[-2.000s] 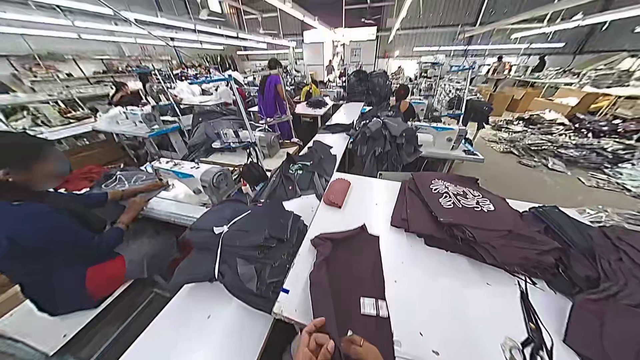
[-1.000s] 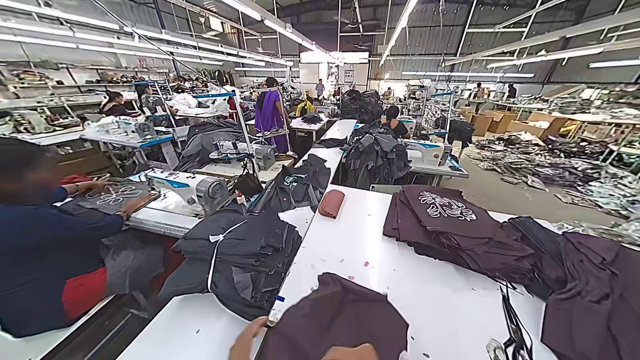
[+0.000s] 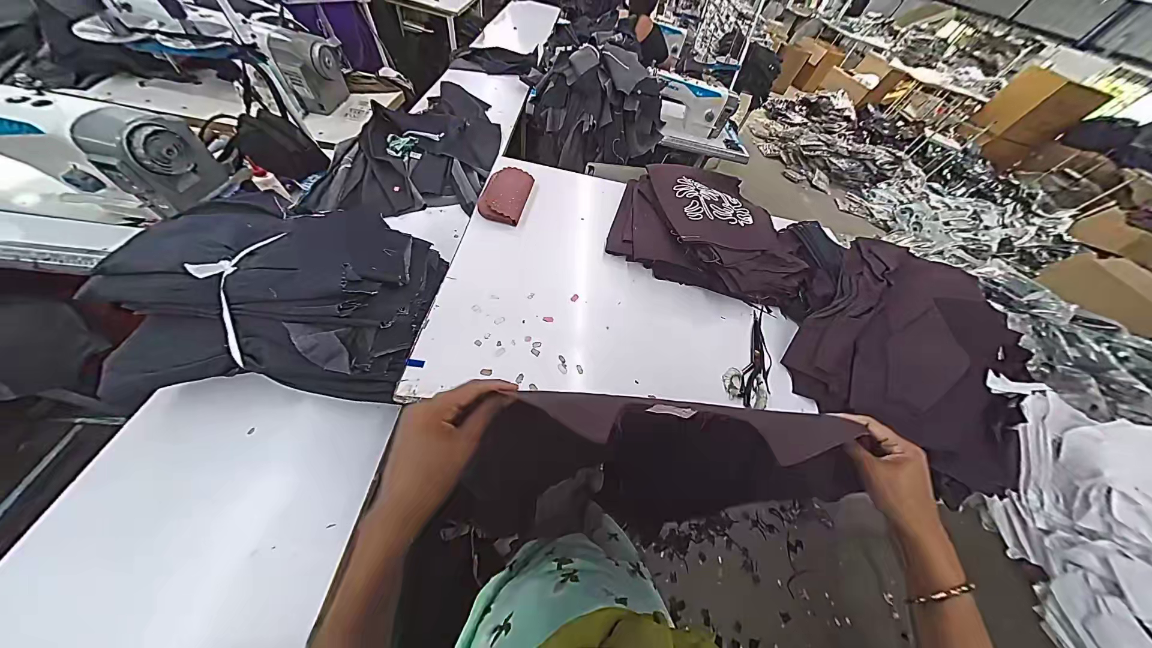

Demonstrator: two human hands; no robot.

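My left hand (image 3: 450,432) pinches one end of a dark maroon fabric piece (image 3: 558,407), and my right hand (image 3: 895,459), with a bangle at its wrist, pinches the other end. The cloth is stretched between them along the near edge of the white table (image 3: 594,333); a small pale label (image 3: 672,411) lies on it. Beyond, on the table, are a reddish-brown case-like object (image 3: 506,195), small loose scraps (image 3: 535,346), and a stack of maroon fabric pieces (image 3: 697,211) with a white print on top. Black-handled scissors or a similar tool (image 3: 756,360) lie right of the scraps.
A dark fabric bundle tied with a white strip (image 3: 229,306) sits left, beside a sewing machine (image 3: 153,148). More maroon cloth (image 3: 909,351) drapes at the right, above white cloth stacks (image 3: 1089,504). Cardboard boxes (image 3: 1035,108) and heaped packets stand beyond.
The maroon piece, lying on the table two seconds ago, is now stretched between both hands at the table's edge. My hands have moved apart. The view has tilted down.
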